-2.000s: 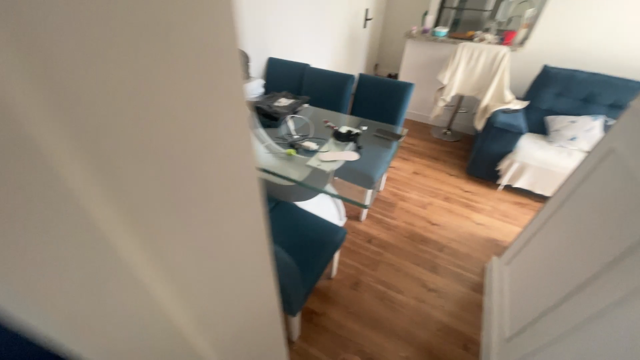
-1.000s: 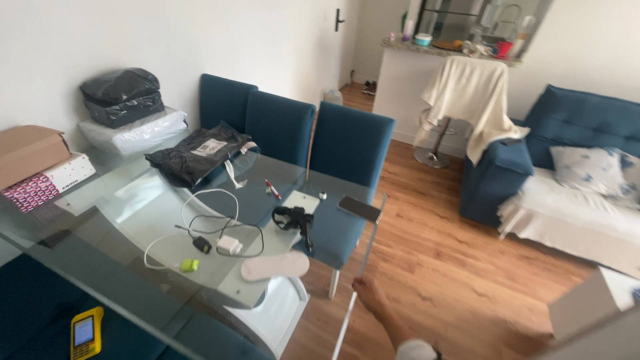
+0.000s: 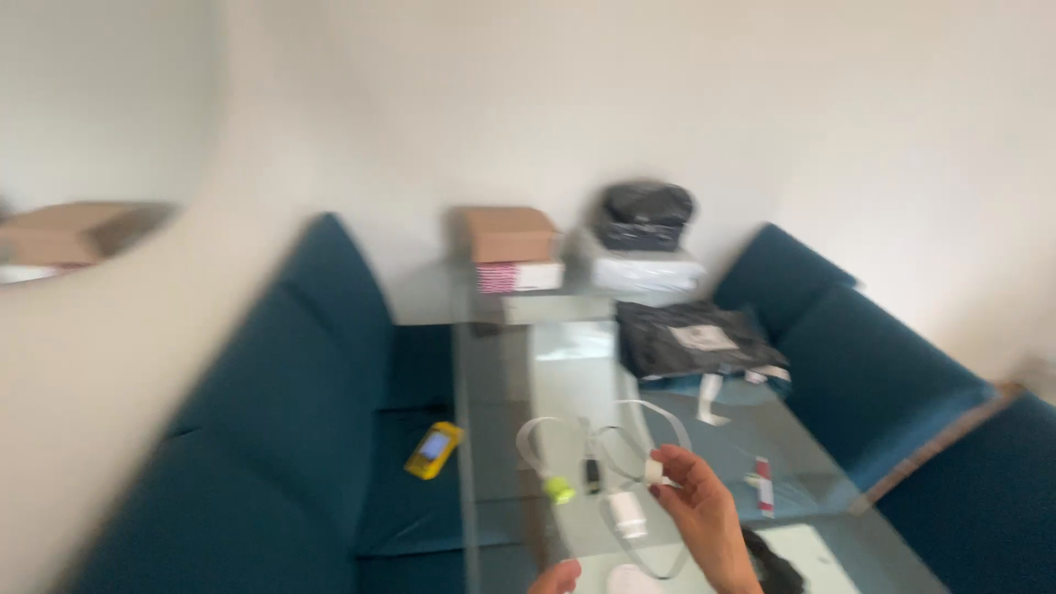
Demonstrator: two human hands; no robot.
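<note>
My right hand (image 3: pixel 701 511) pinches a small white piece (image 3: pixel 653 472) between thumb and fingertips above the glass table; blur hides what it is. Just left of it lie a white power adapter (image 3: pixel 627 513), a black plug (image 3: pixel 592 477) and looped white and dark cables (image 3: pixel 660 412). A lime-green piece (image 3: pixel 559 490) sits at the end of a white cable. At the bottom edge my left hand (image 3: pixel 558 577) shows only partly, with nothing visible in it. Beside it is a white rounded object (image 3: pixel 631 580), and a black strapped item (image 3: pixel 771 565) lies right of my right wrist.
Cardboard box (image 3: pixel 510 235), pink-and-white box (image 3: pixel 520 277), white package (image 3: pixel 648 272) and black bag (image 3: pixel 645 216) stand by the wall. A black plastic mailer (image 3: pixel 701 338) and a red-and-white item (image 3: pixel 765 487) lie right. Blue chairs (image 3: pixel 874 371) flank the table; a yellow handheld device (image 3: pixel 434 450) rests on a left seat.
The view has swung to face along the table. My right hand, near the table's edge one second ago, now holds a small white piece over the cables. My left hand has come into view.
</note>
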